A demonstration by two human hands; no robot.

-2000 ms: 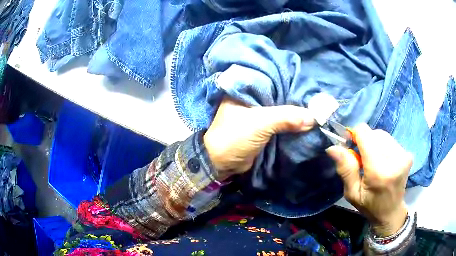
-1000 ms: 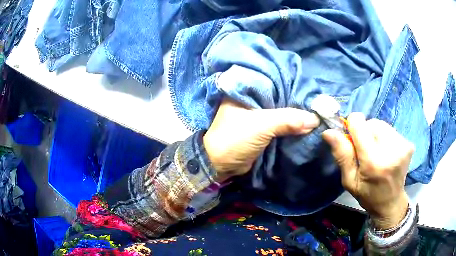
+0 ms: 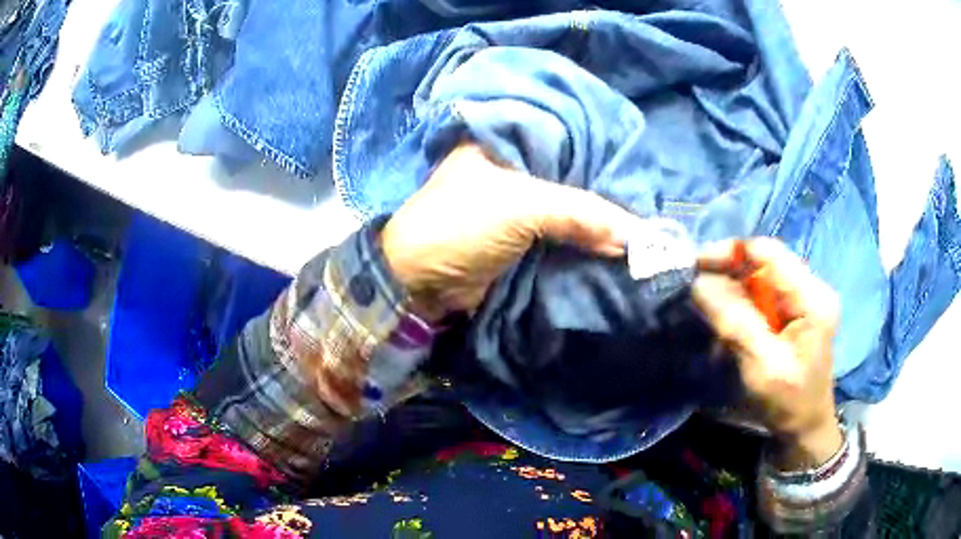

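A blue denim garment (image 3: 695,137) lies bunched on the table under both hands. A small white label (image 3: 661,250) shows between the hands at a dark seam. My left hand (image 3: 495,226) grips the garment, its thumb at the label's left edge. My right hand (image 3: 775,337) is closed around the orange-handled snips (image 3: 767,295), its fingertips touching the cloth just right of the label. The snips' blades are hidden. I cannot tell whether the label is still attached.
Other denim pieces (image 3: 274,90) lie at the upper left of the white table (image 3: 242,216). Blue bins (image 3: 158,316) stand below the table's left edge, with heaped clothes beside them. A dark green crate (image 3: 912,495) is at the lower right.
Both hands have shifted, the left one leftward. The snips' blades, visible before beside the label, no longer show. The label now lies lower, and the garment has been pulled slightly left.
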